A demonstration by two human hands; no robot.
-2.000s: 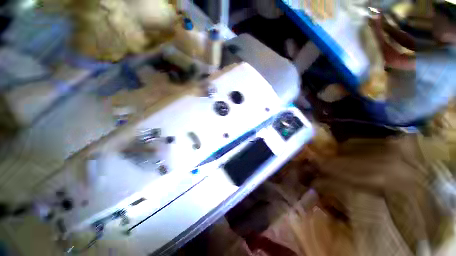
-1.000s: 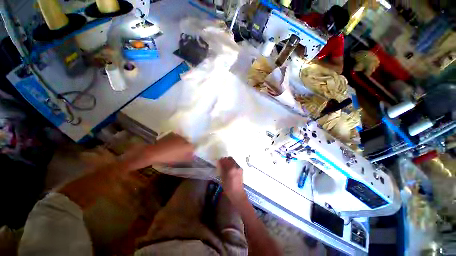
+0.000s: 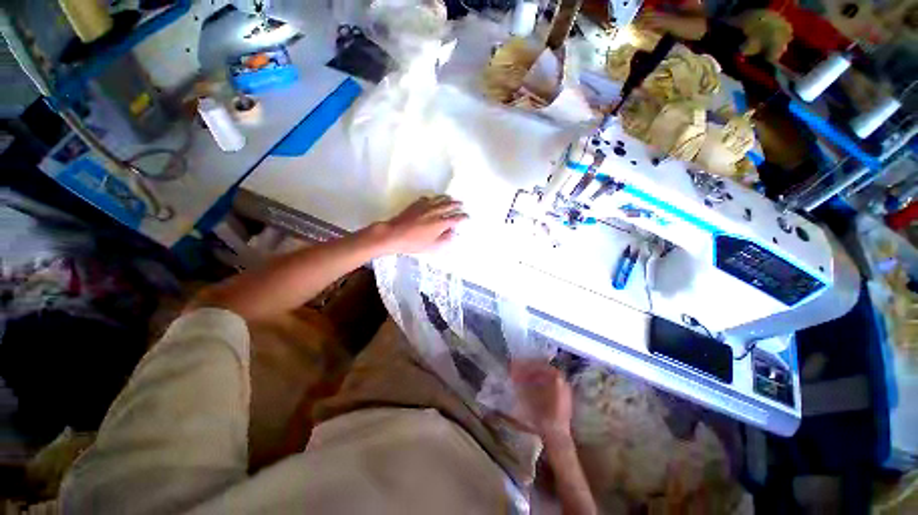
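Note:
White sheer fabric (image 3: 398, 151) lies bunched on the left half of the machine table, overexposed in part. A lace-edged strip (image 3: 443, 292) hangs over the front edge toward the lap. My left hand (image 3: 423, 223) rests on the fabric near the front edge, left of the needle area; whether its fingers pinch it is unclear. My right hand (image 3: 544, 397) is below the table edge, blurred, closed on the hanging sheer fabric. The white sewing machine head (image 3: 695, 216) stands right of the fabric. Blue-handled snips (image 3: 625, 267) lie on its bed.
A black phone (image 3: 690, 348) lies at the table's right end. Blue tape (image 3: 315, 119) marks the left end. A side table holds a blue box (image 3: 264, 70) and a white bottle (image 3: 220, 125). Cream fabric heaps (image 3: 695, 101) lie behind the machine. Thread cones (image 3: 823, 77) stand at right.
My left hand has moved right and up onto the fabric. My right hand has moved down and right, off the table edge, and the lace-edged fabric now hangs between the hands.

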